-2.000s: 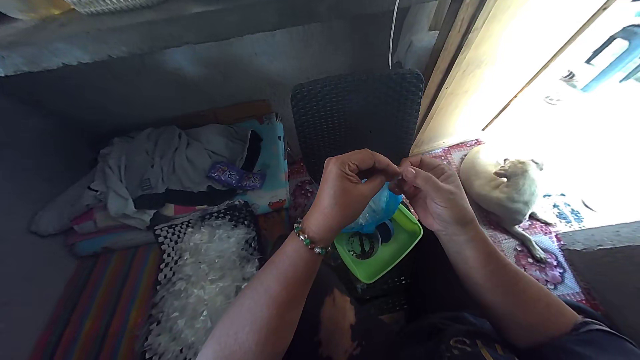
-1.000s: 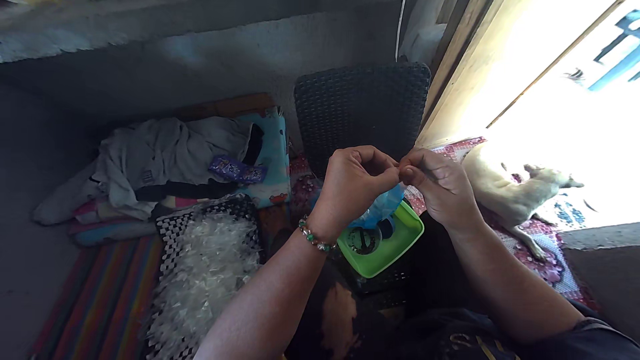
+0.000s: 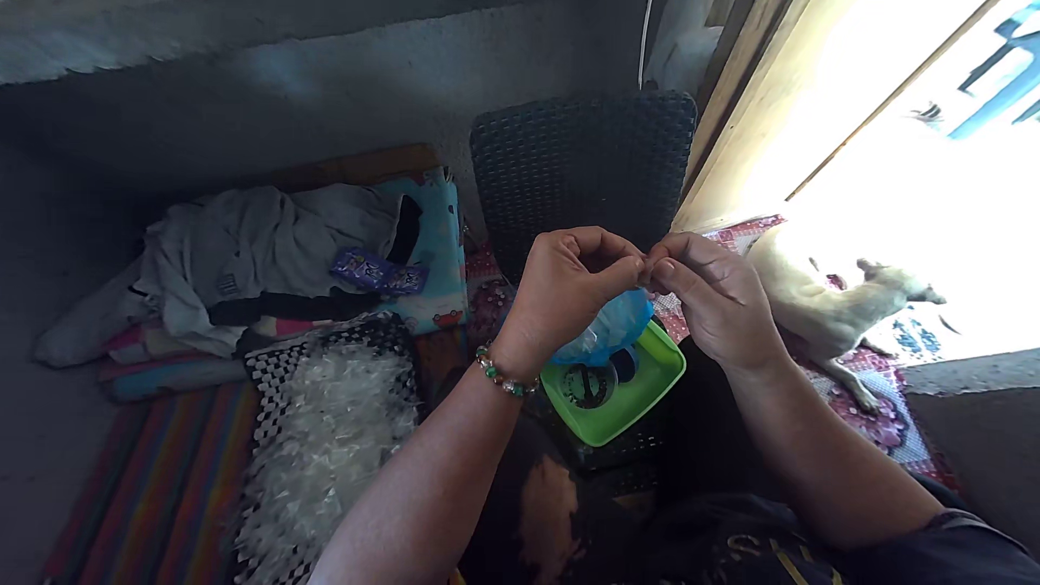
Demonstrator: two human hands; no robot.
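Observation:
My left hand, with a beaded bracelet on its wrist, meets my right hand fingertip to fingertip. Both pinch something too small to make out. Below them a green plastic tray holds a round clear container with small dark contents. A blue plastic bag lies over the tray's far side, partly behind my left hand. A dark round object sits beside the container.
A dark woven chair stands ahead. On the left are grey clothing, purple packets, a striped mat and many clear plastic pieces on a checkered cloth. A pale dog lies on a patterned mat by the doorway.
My hands stay together at the fingertips with small finger shifts. The dog's head has moved to the right since the earliest frame.

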